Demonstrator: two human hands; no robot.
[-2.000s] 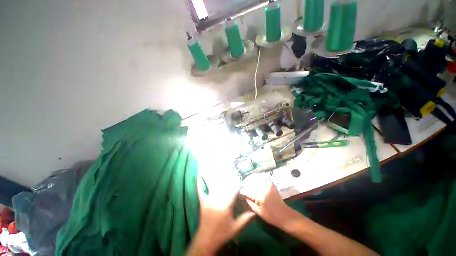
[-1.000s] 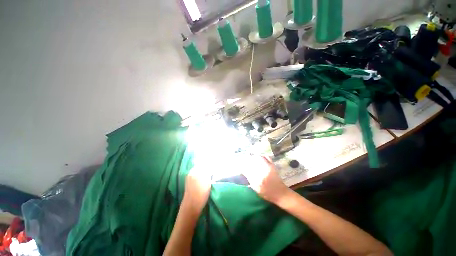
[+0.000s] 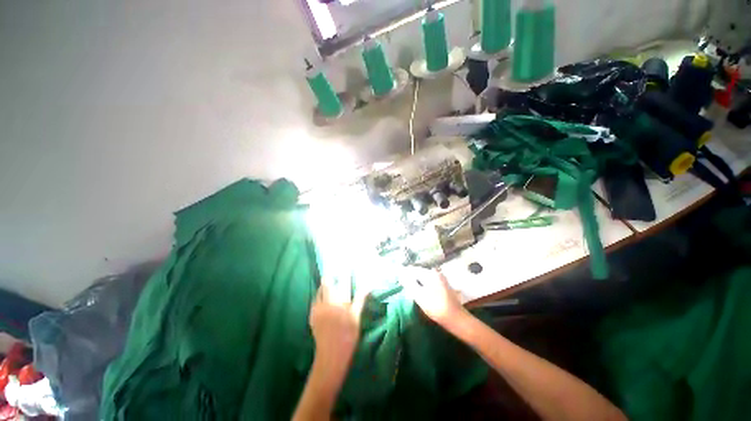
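My left hand and my right hand are at the front of the overlock machine, their fingertips partly lost in white lamp glare. Both hold the green garment piece, which is gathered in folds between them and hangs down below the table edge. The needle area is hidden by the glare. The sewn pile of green cloth drapes left of the machine, beside my left forearm.
Green thread cones stand behind the machine. Green thread snips, green fabric strips, a black plastic bag and dark thread cones lie at right. A grey plastic bag is far left. More green cloth is lower right.
The garment piece appeared between my hands one second ago, spread smoother; now it is bunched in folds. My left hand has moved slightly right since then.
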